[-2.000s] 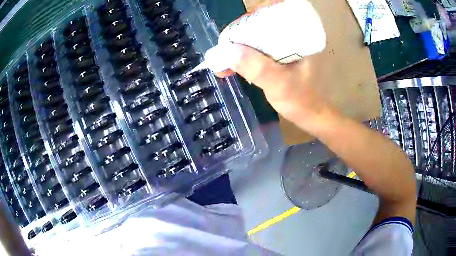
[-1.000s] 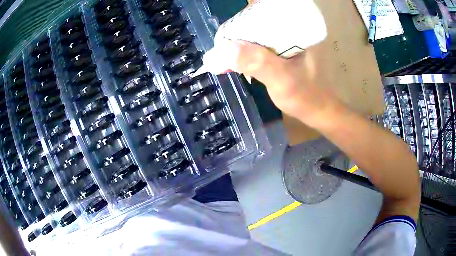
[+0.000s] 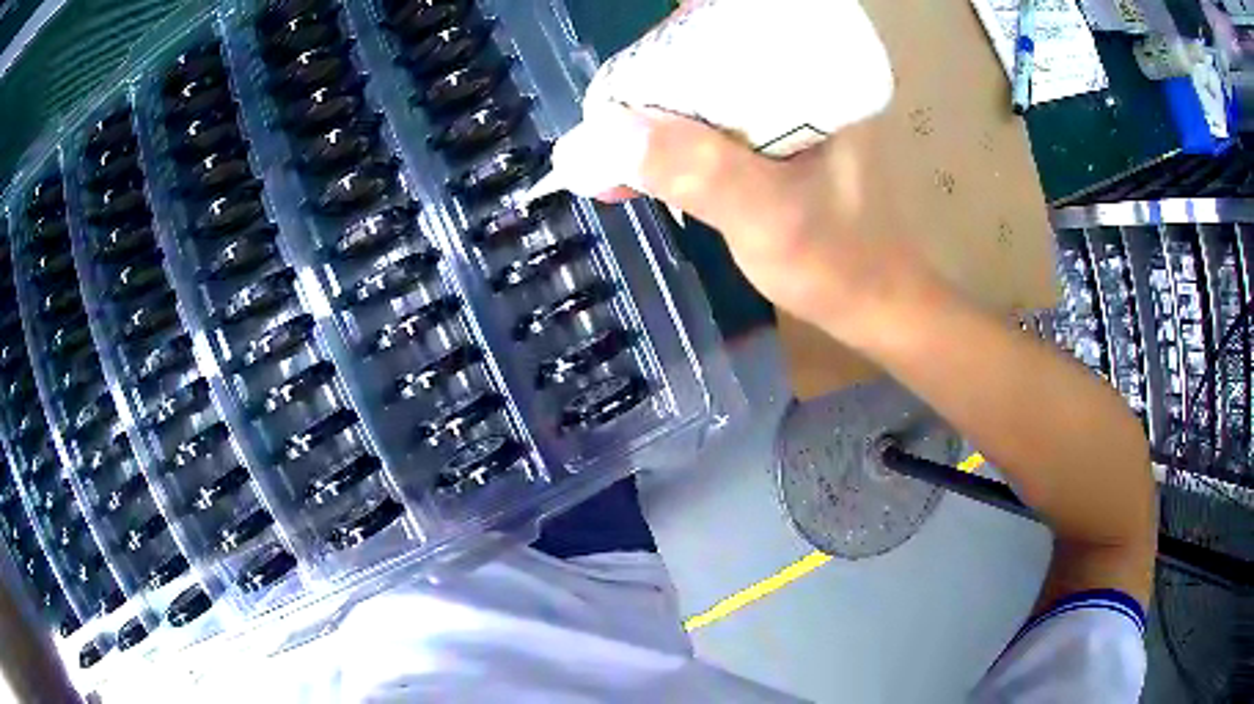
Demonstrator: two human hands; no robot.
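Observation:
A clear plastic tray (image 3: pixel 695 392) with raised ribs fills the left and middle of the view. Rows of black round parts (image 3: pixel 605 396) with short shiny metal pins stand in it. My right hand (image 3: pixel 750 206) is closed around a white squeeze bottle (image 3: pixel 791 69), tilted with its narrow nozzle pointing down-left. The nozzle tip is at a part in the rightmost row, about halfway along; whether it touches cannot be told. My left hand is out of the picture; only a blurred bit of the left arm (image 3: pixel 30 646) shows at the lower left edge.
Brown cardboard (image 3: pixel 963 179) lies under and beside my right hand. A paper sheet (image 3: pixel 1066 55) with a blue pen (image 3: pixel 1023 62) and a blue-and-white item (image 3: pixel 1194 113) are at the upper right. More filled trays (image 3: pixel 1169 330) stand at the right. A round grey base (image 3: pixel 860 481) is on the floor.
Since two seconds ago, the view has shifted slightly. The bottle and right hand have moved a little, and the nozzle stays around the same part of the rightmost row. The bottle remains held.

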